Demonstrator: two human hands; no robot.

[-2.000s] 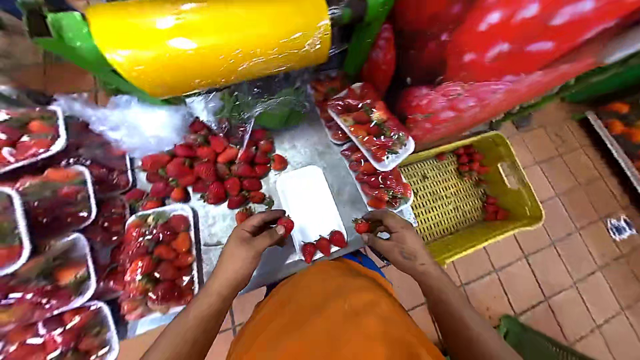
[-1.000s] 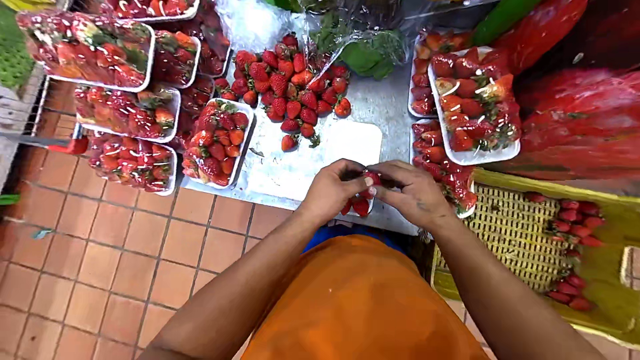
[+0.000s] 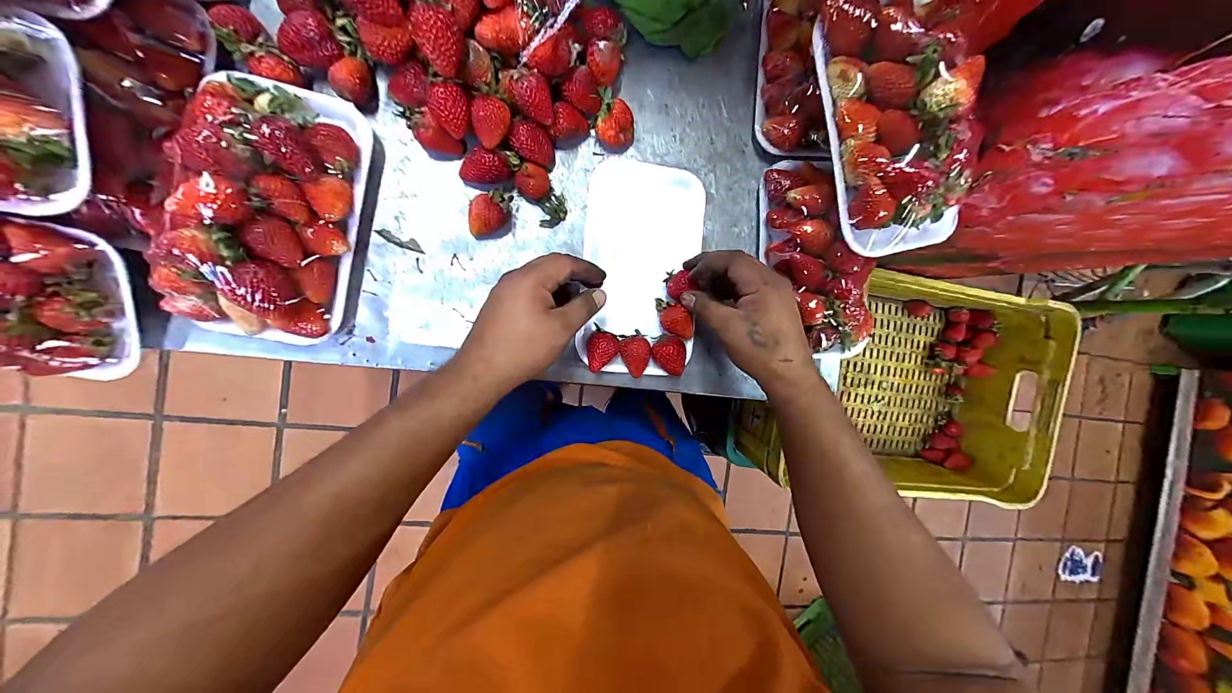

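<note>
A white foam tray (image 3: 643, 226) lies on the metal table, with three strawberries (image 3: 635, 354) side by side along its near edge and another (image 3: 677, 320) above the right one. My right hand (image 3: 746, 303), at the tray's right edge, has thumb and fingertips on a further strawberry (image 3: 680, 284). To the left of the tray, my left hand (image 3: 544, 308) holds nothing, its thumb and forefinger apart. A pile of loose strawberries (image 3: 491, 120) lies beyond the hands, at the upper middle.
Wrapped strawberry trays (image 3: 269, 221) stand at the left, and more wrapped trays (image 3: 890, 144) are stacked at the right. A yellow plastic crate (image 3: 1044, 385) with some strawberries is beside the table (image 3: 433, 231) at the right. Green leaves (image 3: 679, 24) lie at the top.
My hands, together over the tray's near end one second ago, have moved apart to its two sides. Two strawberries now show along the tray's right edge, one at my right fingertips.
</note>
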